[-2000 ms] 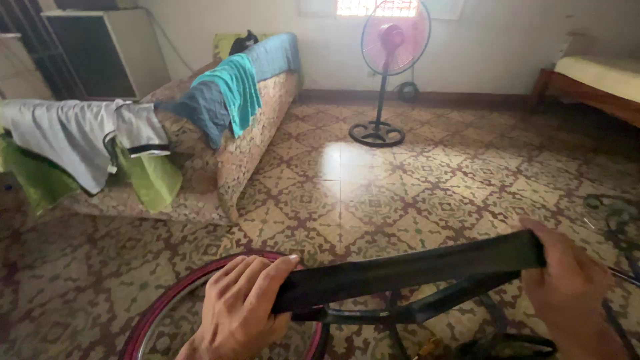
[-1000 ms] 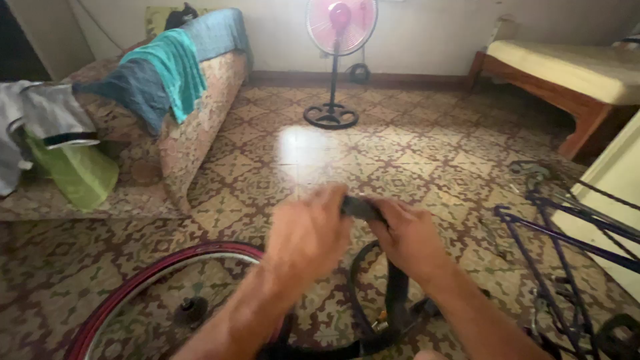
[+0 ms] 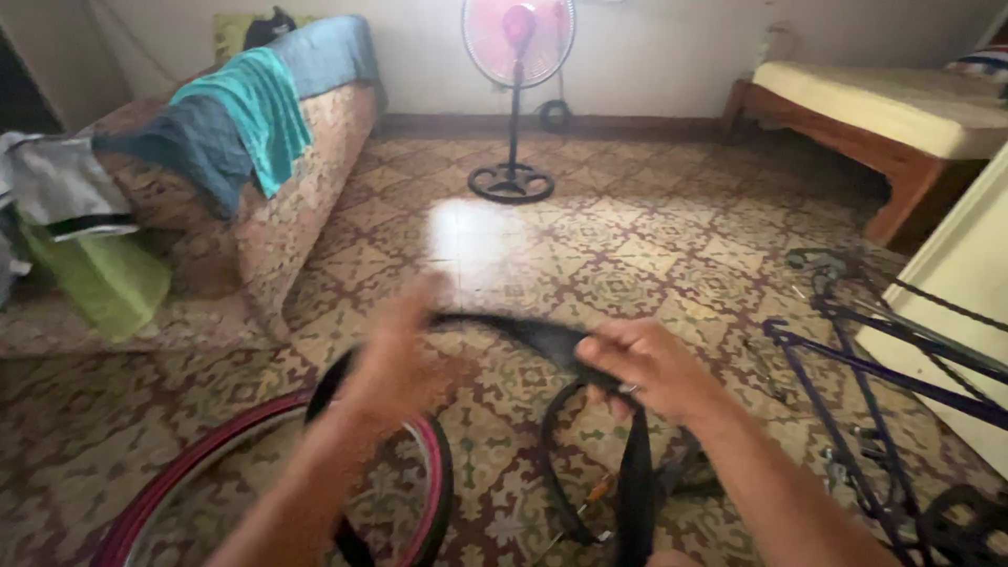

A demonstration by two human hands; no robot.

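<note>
A flat black rubber band, which looks like a bicycle inner tube (image 3: 543, 339), arches between my hands and hangs down on both sides. My right hand (image 3: 646, 370) pinches it between thumb and fingers. My left hand (image 3: 413, 339) is blurred at the tube's left part; whether its fingers grip it cannot be told. Below the left forearm lies a bicycle wheel with a pink rim (image 3: 189, 449) on the tiled floor. Between the hands, lower down, a thin black loop (image 3: 551, 441) lies on the floor beside a small orange-handled tool (image 3: 600, 488).
A dark bicycle frame (image 3: 866, 366) lies at the right by a pale panel (image 3: 945, 354). A pedestal fan (image 3: 512, 181) stands ahead. At the left is a patterned sofa (image 3: 315, 189) draped with clothes and cloths, and a wooden bed (image 3: 850, 118) is at the back right.
My hands were wide apart on a stretched band, then came together, and are now apart again with the tube arched between them. The view has turned right since the first frame.
</note>
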